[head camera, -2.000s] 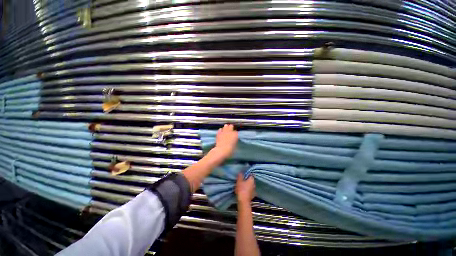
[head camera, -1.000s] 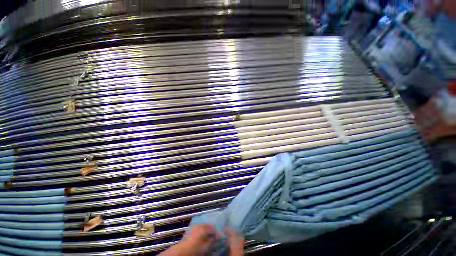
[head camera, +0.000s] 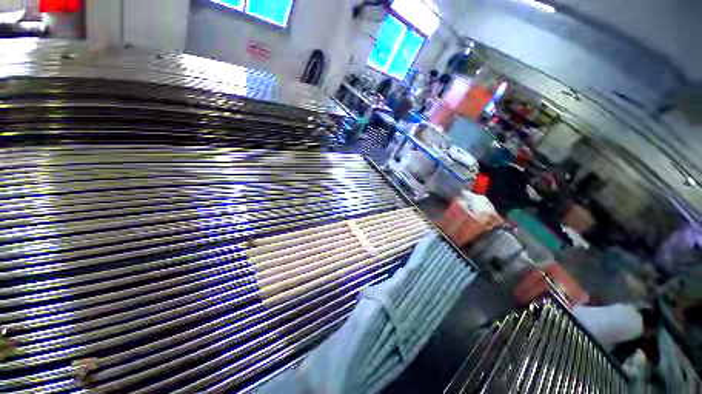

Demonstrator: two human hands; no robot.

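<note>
A light blue curtain panel [head camera: 392,315] runs diagonally from the rack's far right end down to the bottom edge. Its near part is bunched and narrow, its far part still shows parallel folds. A narrow same-colour band lies across it. A cream curtain panel [head camera: 308,265] lies flat on the steel tubes [head camera: 138,308] behind it, with a pale band across its folds. Neither of my hands is in the picture. The near end of the blue panel is cut off by the bottom edge.
A second rack of tubes [head camera: 539,354] stands at the lower right, across a dark gap. Orange bins [head camera: 471,222] and cloth lie beyond the rack end. Small clips [head camera: 85,371] sit on the tubes at the lower left. Farther back are tables, a white wall and windows.
The view has swung up and right. The blue panel is drawn together into a narrower bunch, pulled toward the near side. Both hands have gone out of the picture.
</note>
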